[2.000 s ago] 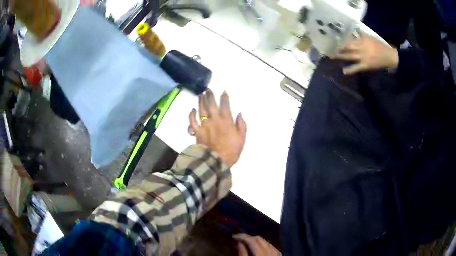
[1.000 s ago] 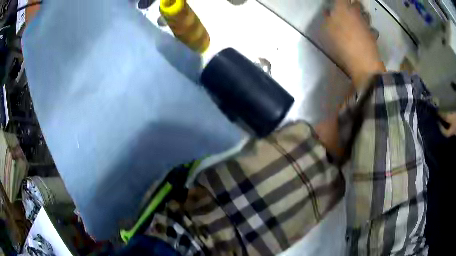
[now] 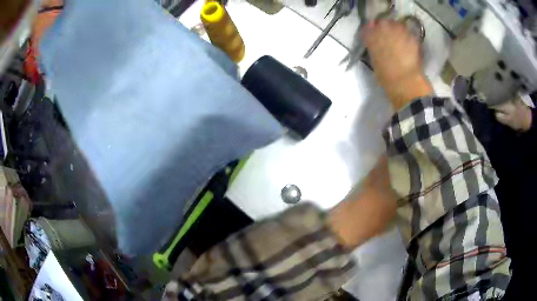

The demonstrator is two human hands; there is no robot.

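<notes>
My right hand [image 3: 395, 56], blurred, is at the top right of the white table, its fingers closed around metal shears [image 3: 355, 50]. Their grey blades point down-left and a ring handle shows beside the hand. A thin pointed metal tool [image 3: 324, 35] lies just left of them. My left hand [image 3: 366, 214] is at lower centre; the wrist shows, but the fingers are hidden behind my right plaid sleeve. Dark cloth [image 3: 515, 176] is at the right edge.
A black mallet head [image 3: 287, 96] lies by a yellow thread spool [image 3: 224, 32]. Blue-grey cloth [image 3: 147, 106] hangs over the left side, above the green-black handle [image 3: 197, 214]. The machine head [image 3: 497, 73] is at upper right, with another person's hand [image 3: 515, 114] below it.
My left hand has moved from beside the mallet head to behind my right sleeve. My right arm has come across the table to the shears. The view has shifted closer to the mallet and spool.
</notes>
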